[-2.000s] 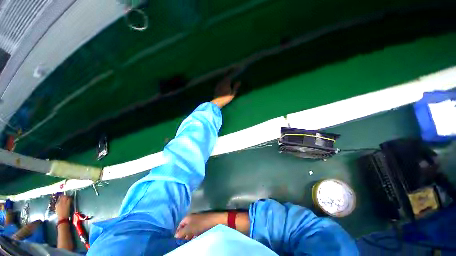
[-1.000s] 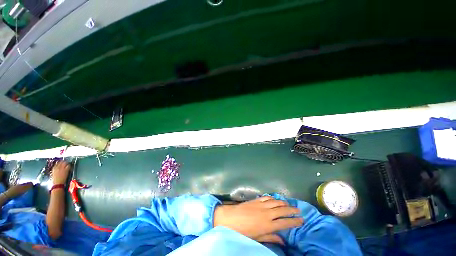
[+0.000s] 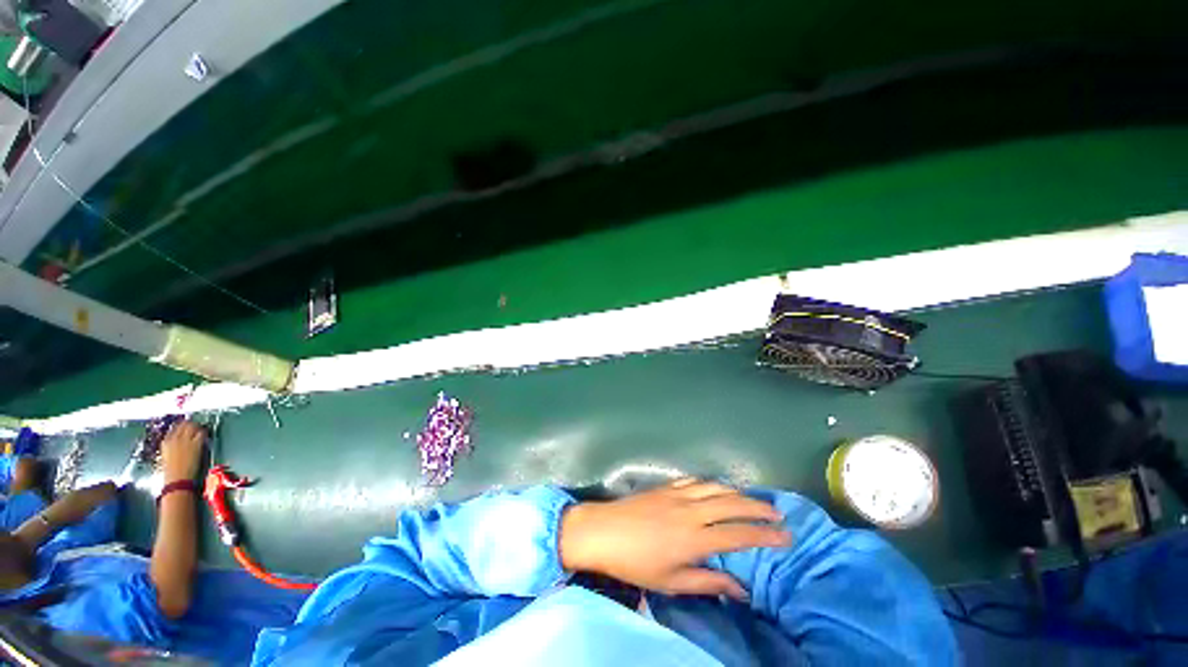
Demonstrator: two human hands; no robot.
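My left hand (image 3: 671,537) lies palm down across my right sleeve, with nothing in it and its fingers partly spread. My right hand is hidden under my left arm. A heap of tiny pink-purple and white components (image 3: 444,440) lies on the green bench ahead of my left sleeve. One small phone assembly (image 3: 322,308) lies on the green conveyor belt (image 3: 625,267), beyond the white edge.
A black fume fan (image 3: 840,341) stands against the white edge. A round tub (image 3: 889,481), a black soldering station (image 3: 1042,456) and a blue bin (image 3: 1149,319) are at right. A red-orange air gun (image 3: 227,502) and a neighbour's hand (image 3: 183,446) are at left.
My left arm has come back from over the belt and folded across my right arm, covering my right hand. This uncovered the component heap. Over the last second my hands have stayed still.
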